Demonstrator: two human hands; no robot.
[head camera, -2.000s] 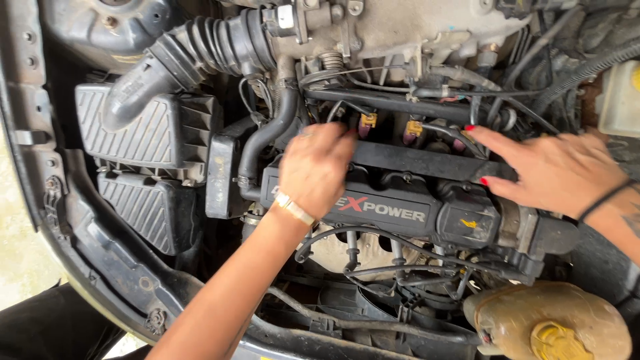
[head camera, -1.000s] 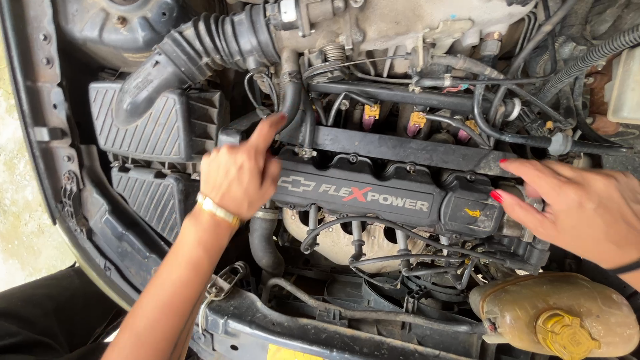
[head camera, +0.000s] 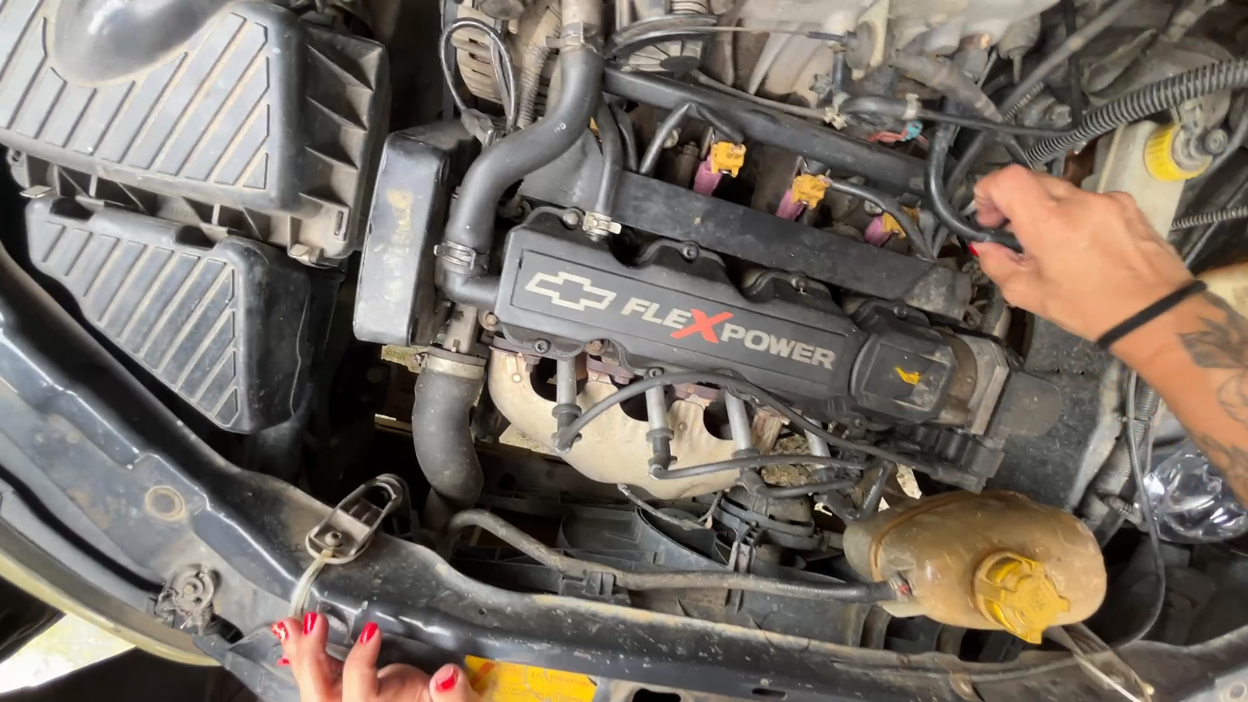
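My right hand (head camera: 1058, 249), at the right of the head view, has its fingers closed around a black hose (head camera: 960, 219) by the rear corner of the engine. Below it lies the black valve cover (head camera: 673, 317) with a bow-tie emblem. Several fuel injectors with yellow connectors (head camera: 808, 190) stick up behind a black plastic rail cover (head camera: 741, 224). At the bottom edge, my left hand (head camera: 366, 668) rests its spread fingertips on the car's front crossmember (head camera: 439, 609); the palm is out of frame.
A ribbed air filter housing (head camera: 185, 117) fills the upper left. The tan coolant reservoir (head camera: 936, 556) with its yellow cap (head camera: 1022, 595) sits at lower right. Spark plug leads (head camera: 702, 468) cross the exhaust manifold shield (head camera: 595, 439). A hood latch loop (head camera: 356, 522) stands on the crossmember.
My left hand has moved from over the engine down to the front crossmember. My right hand has left the end of the valve cover and closed on the hose. The view is closer.
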